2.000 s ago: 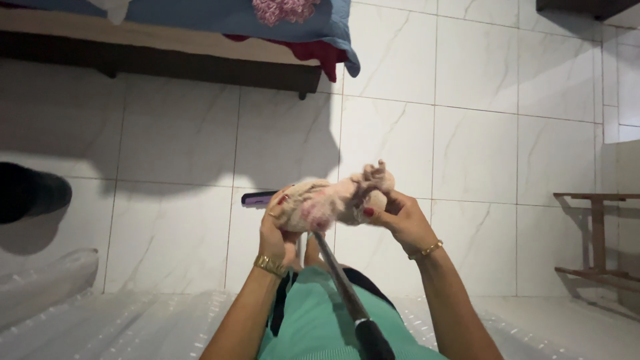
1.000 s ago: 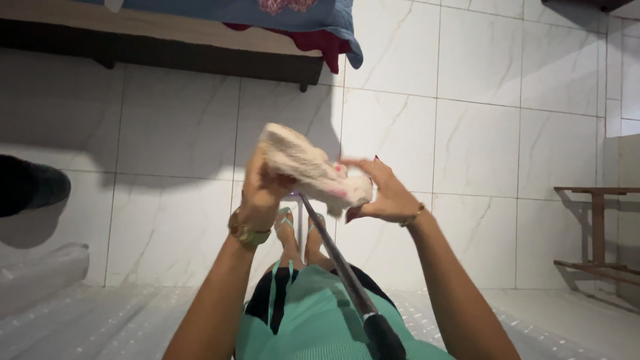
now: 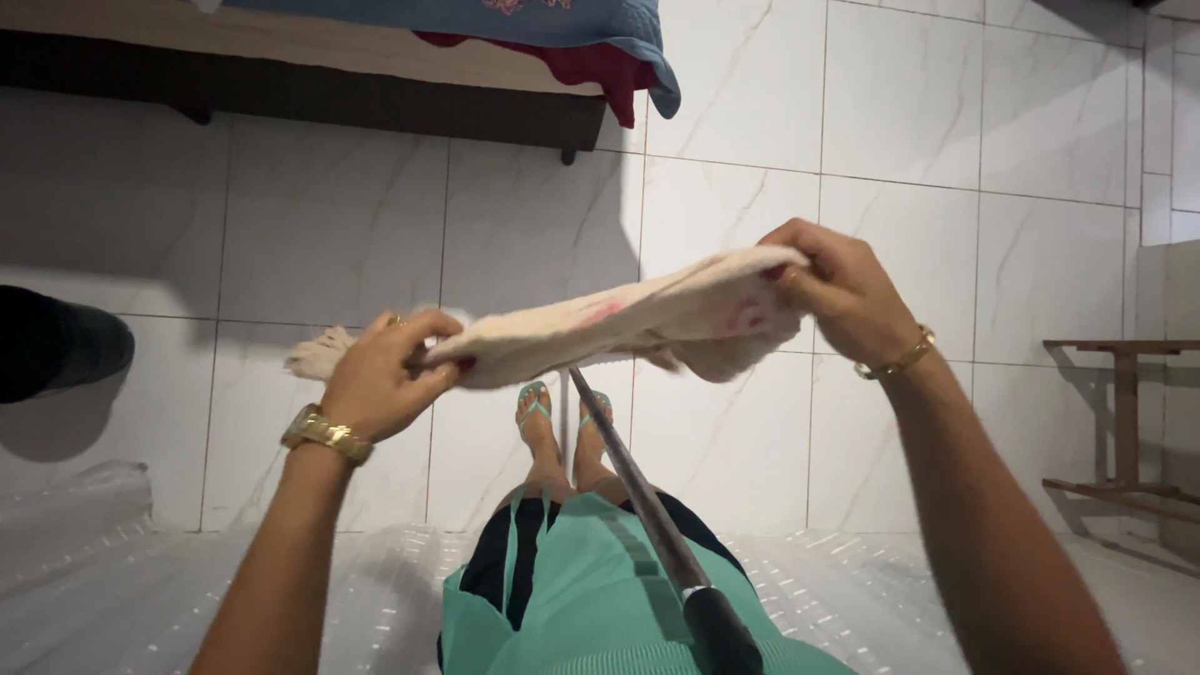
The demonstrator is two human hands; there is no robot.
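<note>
A cream cloth with pinkish-red marks (image 3: 600,323) is stretched in folds between my two hands, in front of my body. My left hand (image 3: 389,375) grips it near its left end, and a bunched, fringed-looking tip sticks out beyond the fingers. At the upper right corner, my right hand (image 3: 839,286) pinches the cloth between thumb and fingers; its right part sags below. A metal pole with a black handle (image 3: 647,506) slants from my body up to beneath the cloth. What the pole's far end meets is hidden.
A bed with blue and dark red cloths (image 3: 600,42) stands at the upper left. A wooden rack (image 3: 1123,417) is at the right, a dark rounded object (image 3: 61,342) at the left edge. Translucent sheeting (image 3: 375,581) spreads behind my legs. My sandalled feet are on white floor tiles (image 3: 731,234).
My hands have moved apart, and the cloth, bunched between them before, is now drawn out lengthwise. My right hand has moved up and to the right.
</note>
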